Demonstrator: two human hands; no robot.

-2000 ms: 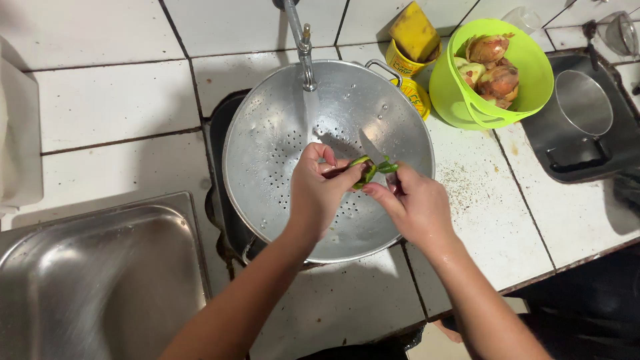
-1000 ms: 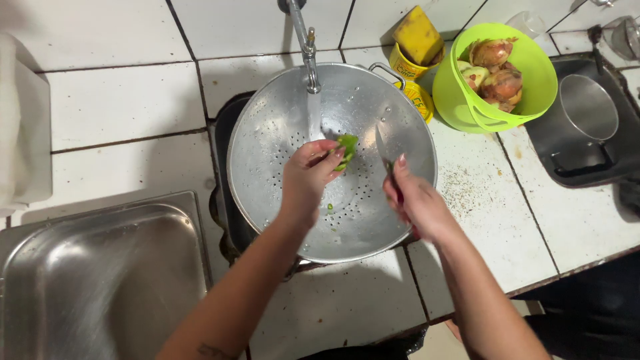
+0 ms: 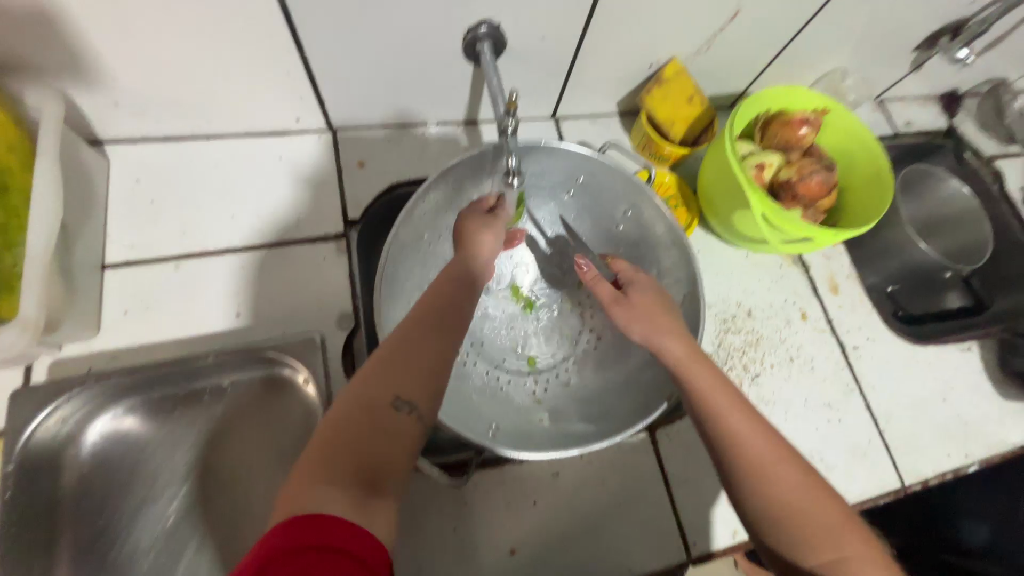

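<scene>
Under the metal tap point(image 3: 510, 152), my left hand point(image 3: 482, 236) holds a piece of green vegetable point(image 3: 518, 210) in the running water. My right hand point(image 3: 628, 300) grips a small knife point(image 3: 582, 246), its blade pointing up and to the left, over the right side of a large aluminium colander point(image 3: 496, 408). Small green scraps point(image 3: 523, 298) lie on the wet, perforated bottom of the colander. The knife's handle is mostly hidden in my right hand.
A lime-green basket point(image 3: 860, 188) of onions point(image 3: 804, 172) stands right of the colander, near a yellow sponge point(image 3: 676, 100) in a yellow tub. A black tray point(image 3: 920, 296) holds a clear container. A steel basin point(image 3: 104, 480) and a white bin point(image 3: 76, 240) are at the left.
My left hand has moved up under the tap with the green piece. The knife has come away from the green piece, which it was touching two seconds ago. Green scraps now lie in the colander.
</scene>
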